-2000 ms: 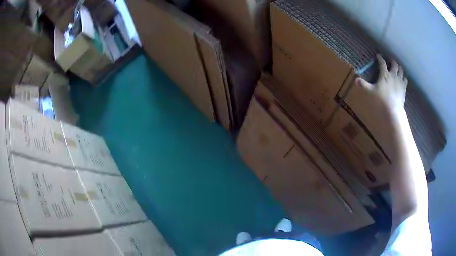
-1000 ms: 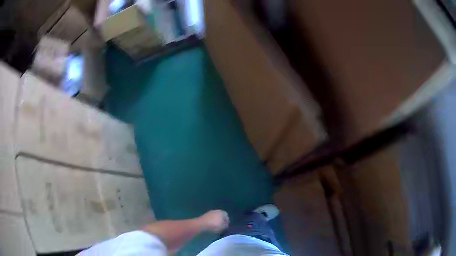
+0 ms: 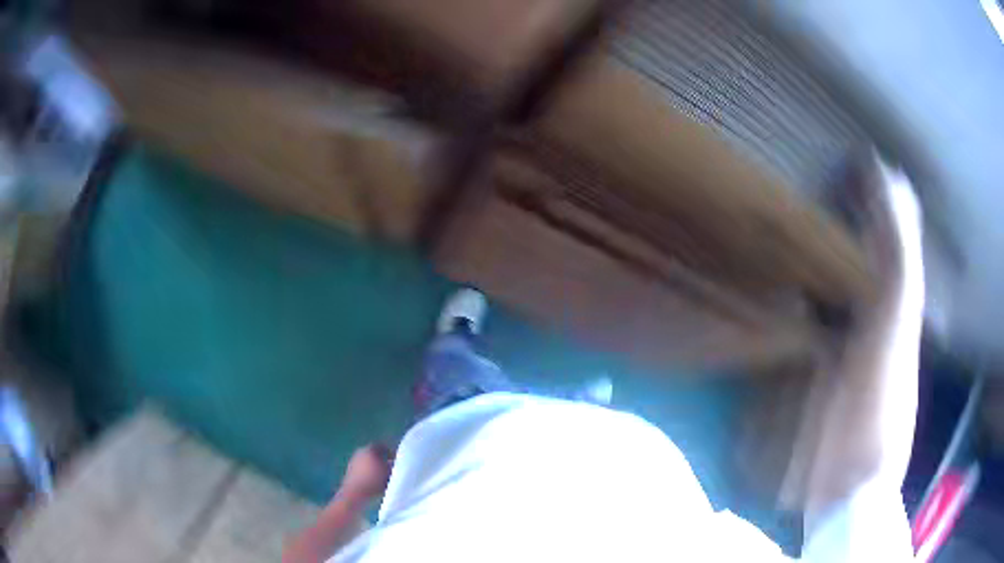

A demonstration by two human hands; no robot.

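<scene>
Corrugated sheets [image 3: 716,94] stand upright in a stack against the pale wall at the upper right, blurred. My right hand [image 3: 875,198] is at the right end of this stack, smeared by motion; whether its fingers grip a sheet cannot be told. More flat cartons [image 3: 573,275] lean below and in front of the stack. My left hand [image 3: 369,467] hangs low beside my body at the lower left, small and blurred, over the green floor; its fingers are not clear.
Packed cartons [image 3: 143,484] stand at the lower left. Brown cardboard panels [image 3: 275,143] line the upper left side of the green floor [image 3: 231,319]. My shoe [image 3: 462,308] is on the floor near the leaning cartons. A red-and-white item [image 3: 944,511] shows at the lower right.
The view has turned, bringing the upright sheet stack back into sight. My right hand, not visible one second ago, is now at the stack. My left hand has shifted left in the picture.
</scene>
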